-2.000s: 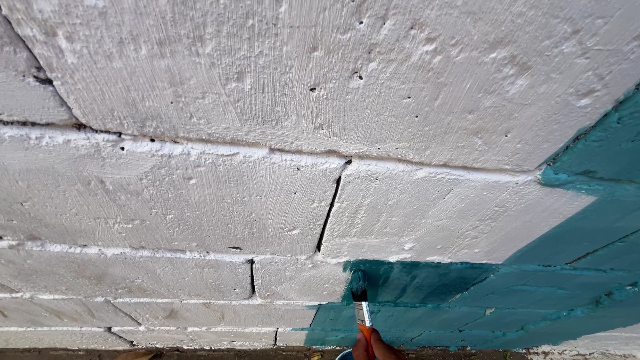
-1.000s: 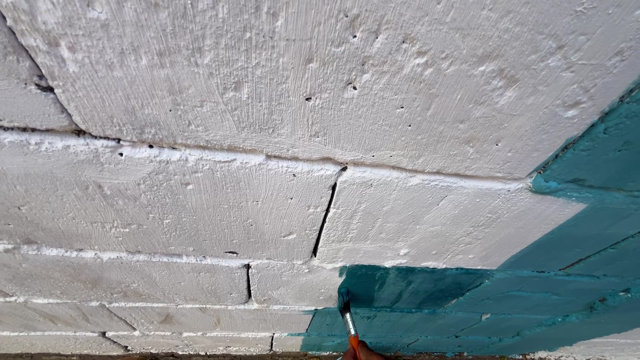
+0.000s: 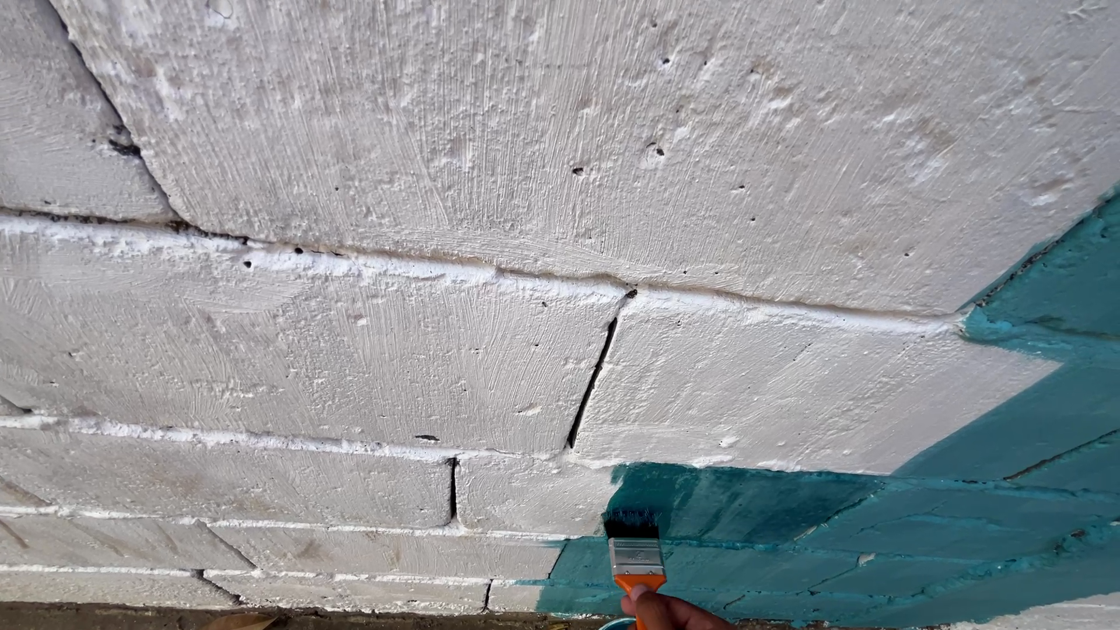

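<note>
One hand, which looks like my right hand (image 3: 675, 611), grips the orange handle of a flat paintbrush (image 3: 637, 556) at the bottom edge of the view. Dark, paint-wet bristles touch the block wall at the left edge of the teal paint (image 3: 752, 503). A metal ferrule sits between bristles and handle. White-painted blocks (image 3: 437, 350) fill most of the view, with brush texture and small holes. Beside the hand, the rim of a container (image 3: 618, 623) with teal inside partly shows. My other hand is out of view.
Dark gaps (image 3: 592, 382) and raised white mortar ridges run between the blocks. At the lower left, brown ground (image 3: 114, 616) borders the wall foot, with a dry leaf (image 3: 242, 621) on it. More teal covers the blocks at right, and a white patch (image 3: 1050, 612) shows at bottom right.
The brush dipped lower and tilted one second ago; now it stands more upright, its broad side showing. The teal's upper-left edge reaches slightly further left than two seconds ago.
</note>
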